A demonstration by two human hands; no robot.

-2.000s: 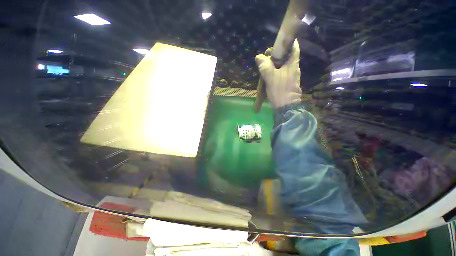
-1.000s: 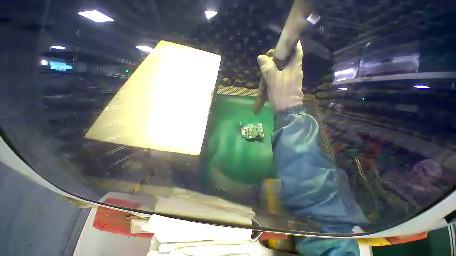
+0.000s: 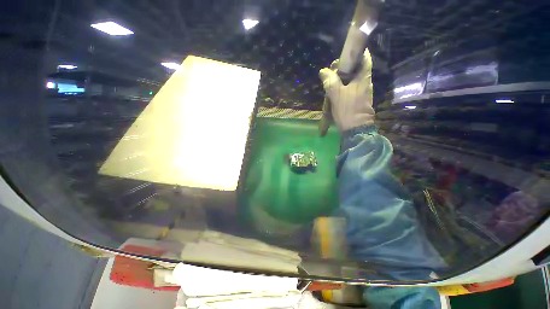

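Behind the curved window, a small circuit board (image 3: 303,160) with whitish and dark parts lies on the green mat (image 3: 283,196). My right hand (image 3: 353,93), in a thin whitish glove, is closed around a pale thick tube (image 3: 360,36) that comes down from above. A darker narrow nozzle or lever (image 3: 325,116) shows below the fist, pointing down, above and right of the board and apart from it. The blue sleeve (image 3: 380,193) reaches in from the lower right. My left hand is not in the picture.
The large dark window (image 3: 78,145) fills most of the view, with ceiling-light reflections. A bright pale yellow panel (image 3: 193,124) shows at its left. A white cloth bundle (image 3: 235,286) lies on the ledge below. Red padding (image 3: 135,267) is left of it, yellow padding (image 3: 461,291) at the right.
My right hand and the tube have shifted slightly to the right, away from the board. The board stays on the mat and looks darker than before.
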